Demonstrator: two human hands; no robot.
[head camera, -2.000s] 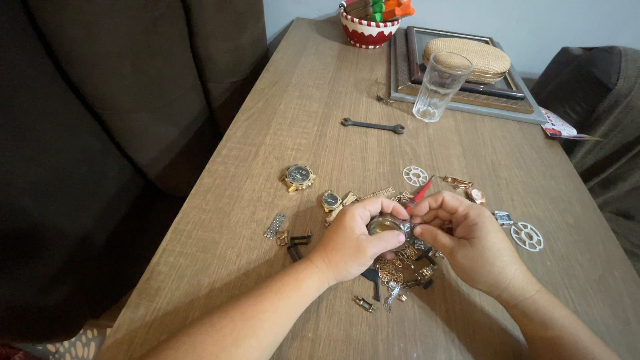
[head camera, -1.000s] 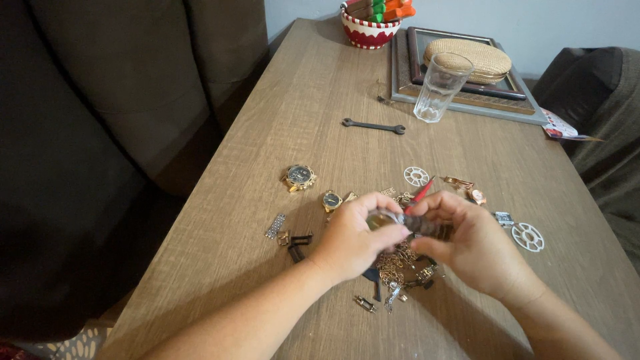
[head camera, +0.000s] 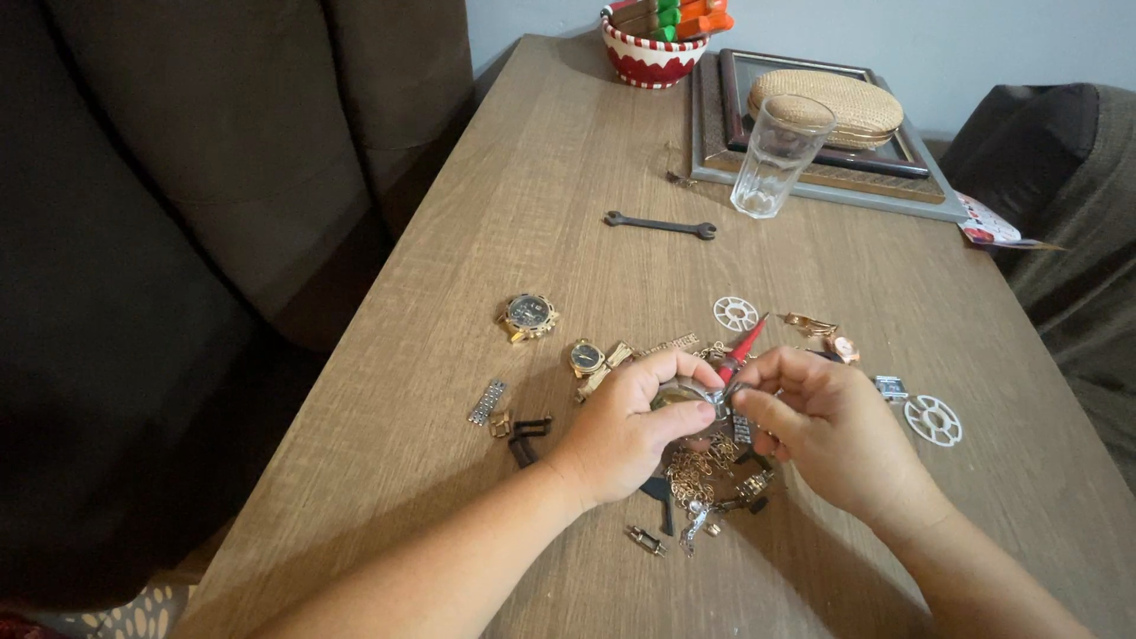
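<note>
My left hand (head camera: 635, 422) grips a round, shiny metal watch case (head camera: 682, 392) between thumb and fingers. Against the case's right edge, my right hand (head camera: 812, 417) pinches something small that its fingers mostly hide. A red pointed tool (head camera: 743, 351) sticks up between the hands; which hand bears it I cannot tell. Under and around them lie thin gold-coloured chains (head camera: 697, 475), a dark flat piece (head camera: 661, 499) and several metal links. Left of my left hand are a gold-coloured watch head (head camera: 586, 356), a larger one with a dark dial (head camera: 529, 314) and a silver bracelet piece (head camera: 487, 402).
A double open-ended wrench (head camera: 660, 225) lies beyond the hands. Farther back stand a drinking glass (head camera: 781, 158), stacked picture frames (head camera: 825, 188) with a woven case (head camera: 825, 106) on top, and a red-and-white bowl (head camera: 652, 62). White spoked discs (head camera: 933, 421) lie at the right.
The fingers of my right hand have shifted at the watch case, and the red tool now shows more fully between the hands. My left hand keeps hold of the case.
</note>
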